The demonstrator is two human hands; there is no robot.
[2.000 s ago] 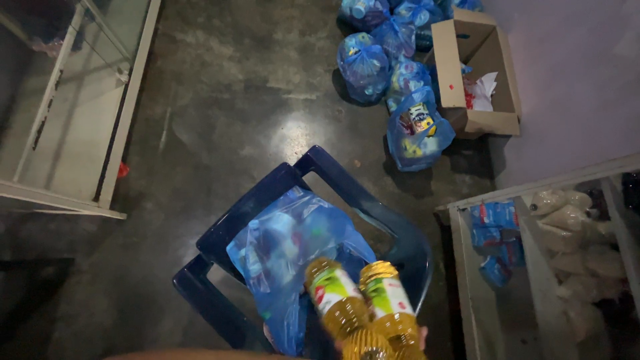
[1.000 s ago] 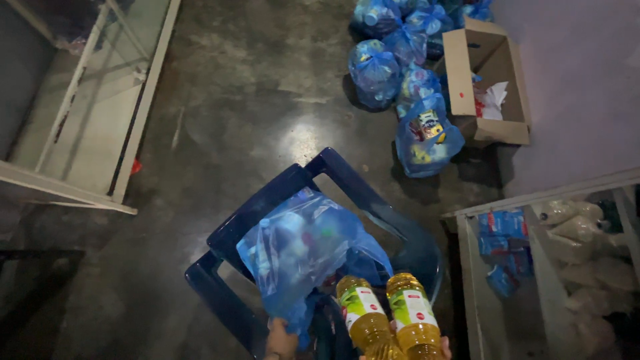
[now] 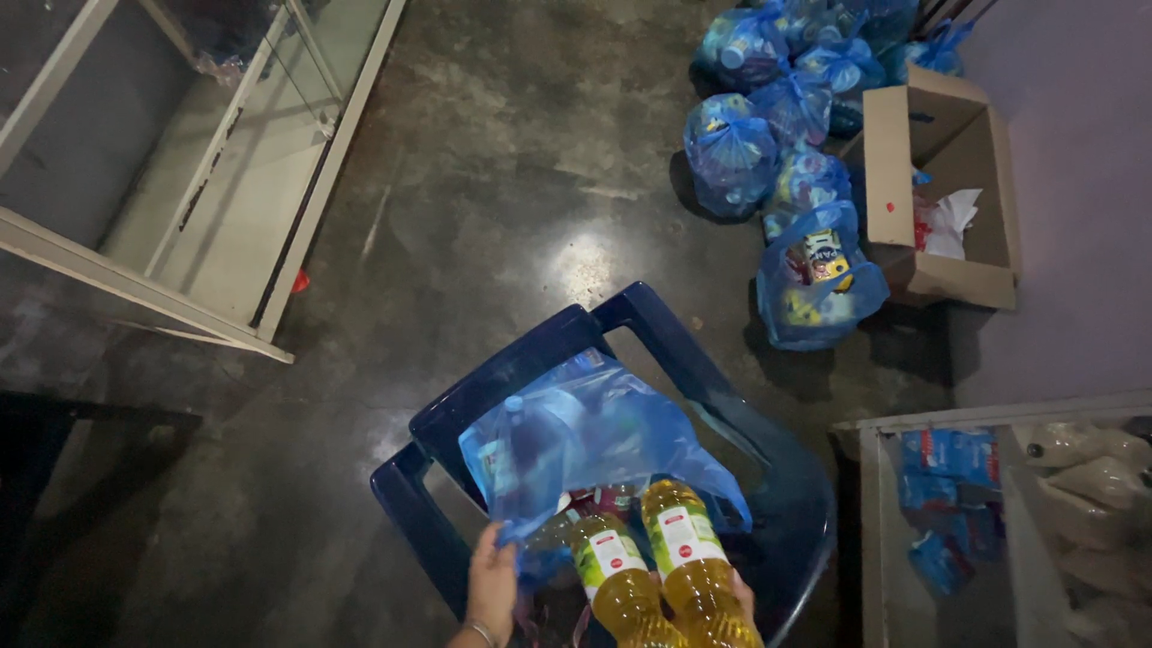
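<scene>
A blue plastic bag (image 3: 612,423) lies on a dark blue plastic chair (image 3: 801,504), its mouth spread toward me and packed goods showing inside. My left hand (image 3: 492,580), with a bracelet at the wrist, pinches the bag's near left edge. Two bottles of yellow oil, one on the left (image 3: 616,576) and one on the right (image 3: 693,558), lie side by side at the bag's mouth, caps out of view. My right hand (image 3: 743,596) grips them from the right; only some fingers show, the rest hidden behind the bottles.
Several filled blue bags (image 3: 731,153) stand on the floor at the upper right, beside an open cardboard box (image 3: 891,171) by the wall. A glass-sided display case (image 3: 297,234) is at the upper left. A shelf (image 3: 900,558) with blue packs and pale bags stands at the lower right.
My left hand, not visible two seconds ago, has come to the bag's near edge. The bag's mouth is spread wider, and the two bottles now lie at its opening.
</scene>
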